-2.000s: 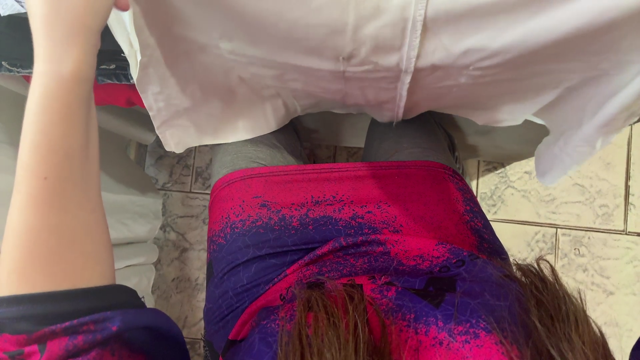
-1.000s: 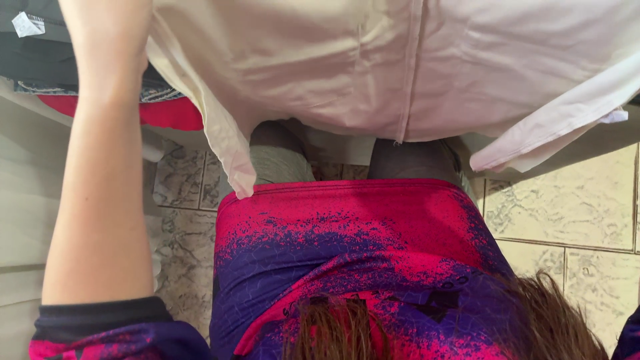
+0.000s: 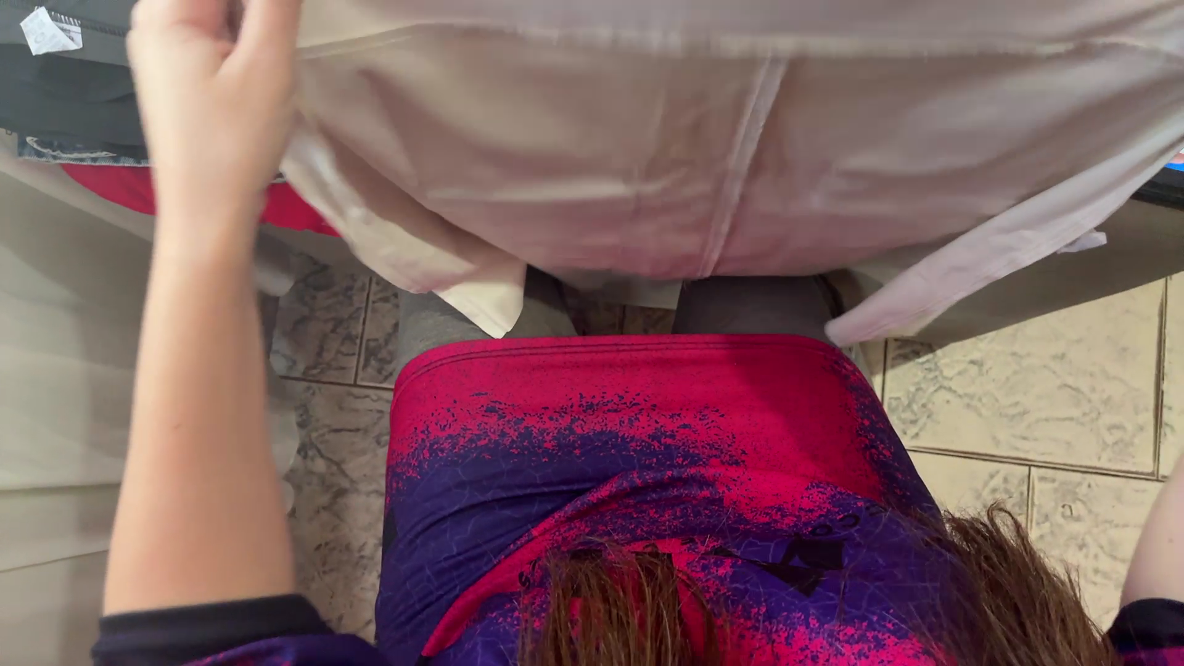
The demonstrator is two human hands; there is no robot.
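A large pale garment or cloth (image 3: 573, 157) with a vertical seam spreads across the top and hangs over the front edge, its two lower corners drooping toward my lap. At the upper left, my left hand (image 3: 217, 65) is at the cloth's left side, its fingers partly cut off by the frame's top edge; whether they grip the cloth does not show. My right hand is out of view; only a bit of that forearm (image 3: 1156, 546) shows at the right edge.
Left of my wrist lie dark folded clothes (image 3: 74, 88) with a small white tag (image 3: 51, 32), over a red cloth (image 3: 111, 188). A light drape (image 3: 55, 370) hangs at the left. Below is a tiled floor (image 3: 1036, 398).
My left hand has moved right, to the cloth's left side. The cloth's lower left corner has shifted right, over my thigh. My right forearm has come into view at the right edge.
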